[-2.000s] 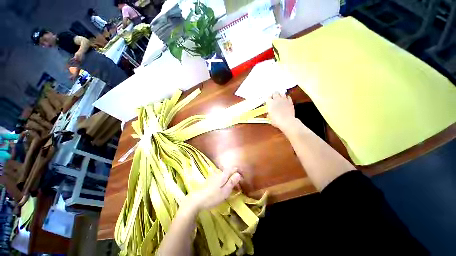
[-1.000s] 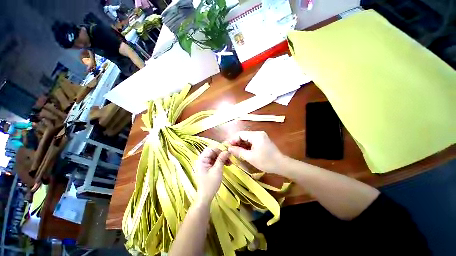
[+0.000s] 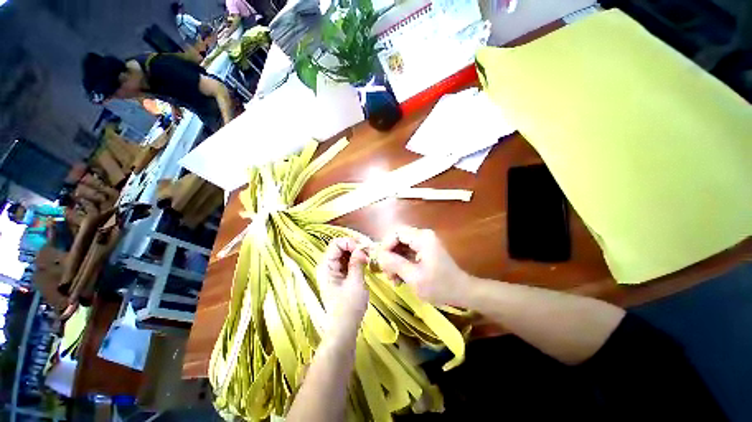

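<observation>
A large bundle of yellow strips (image 3: 262, 305) fans over the reddish-brown desk (image 3: 462, 235) towards me. Its narrow part has a whitish tie (image 3: 269, 200). My left hand (image 3: 345, 276) and my right hand (image 3: 419, 262) meet over the bundle's right side. Their fingertips pinch a small yellow strip end (image 3: 372, 256) between them. The fingers hide most of it. A few strips (image 3: 429, 194) lie apart to the right of the tie, pointing right.
A black smartphone (image 3: 538, 213) lies right of my hands. A large yellow sheet (image 3: 635, 148) covers the desk's right side. White papers (image 3: 458, 128), a potted plant (image 3: 380, 105), a desk calendar (image 3: 433, 49) and a white partition (image 3: 276, 136) stand or lie beyond. A person (image 3: 169, 81) works at the far left.
My right hand has left the separate strips at the right and joined my left hand at the strip end, uncovering the phone. Over the last second the hands have barely moved.
</observation>
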